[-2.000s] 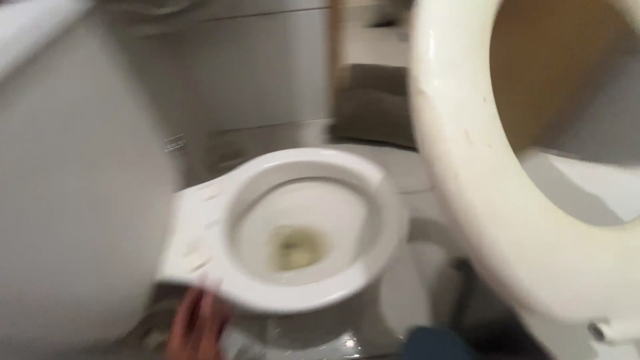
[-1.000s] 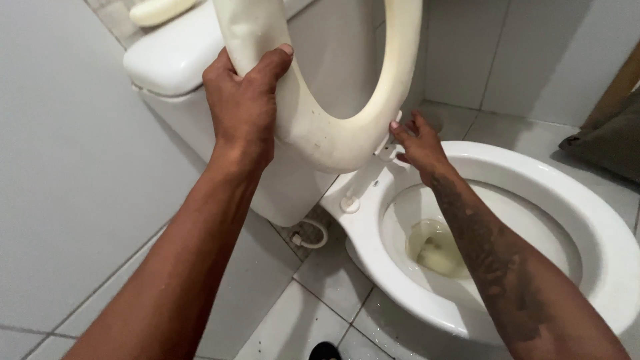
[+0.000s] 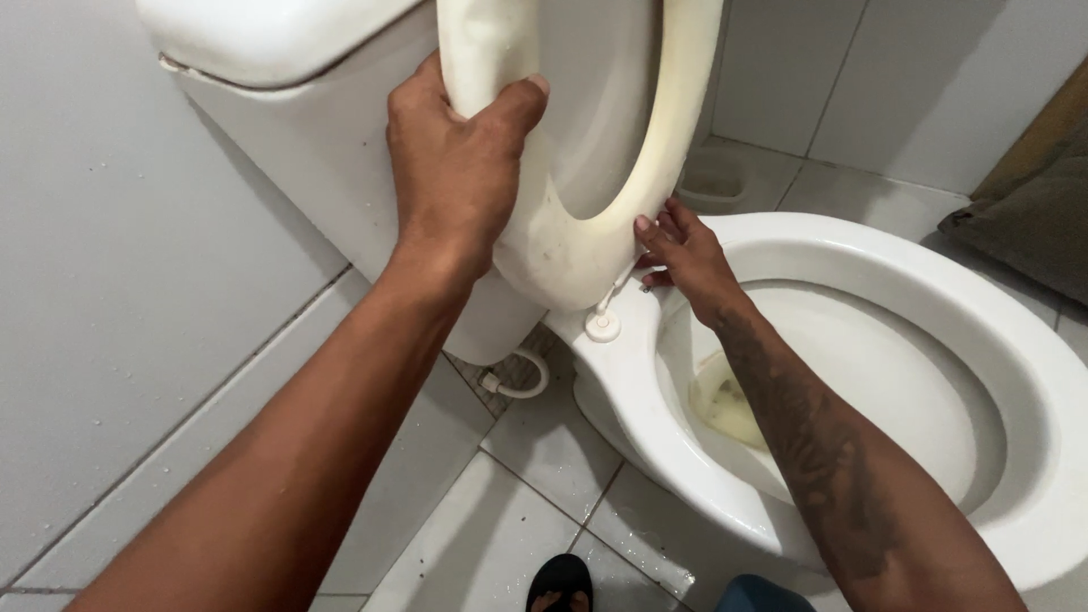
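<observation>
My left hand (image 3: 463, 161) grips the side of an off-white toilet seat (image 3: 680, 102), thumb on its front face. The seat stands upright at the rear of the white toilet bowl (image 3: 816, 234), its lower end by a round white hinge mount (image 3: 603, 325) on the rim. My right hand (image 3: 688, 259) touches the seat's lower right edge, fingers partly spread; part of the hinge is hidden behind them. Yellowish water (image 3: 727, 404) lies in the bowl.
A white cistern (image 3: 314, 153) stands behind the seat, with a white hose (image 3: 540, 378) beneath it. Grey wall tiles (image 3: 127, 255) rise at left. A dark cloth (image 3: 1028, 212) lies at right. A foot in a black sandal (image 3: 559, 578) is on the wet tiled floor.
Since one second ago, the seat has come down closer to the bowl's rear rim, with my left hand still on it. Two seconds ago the seat was at the right of the view, which has swung since.
</observation>
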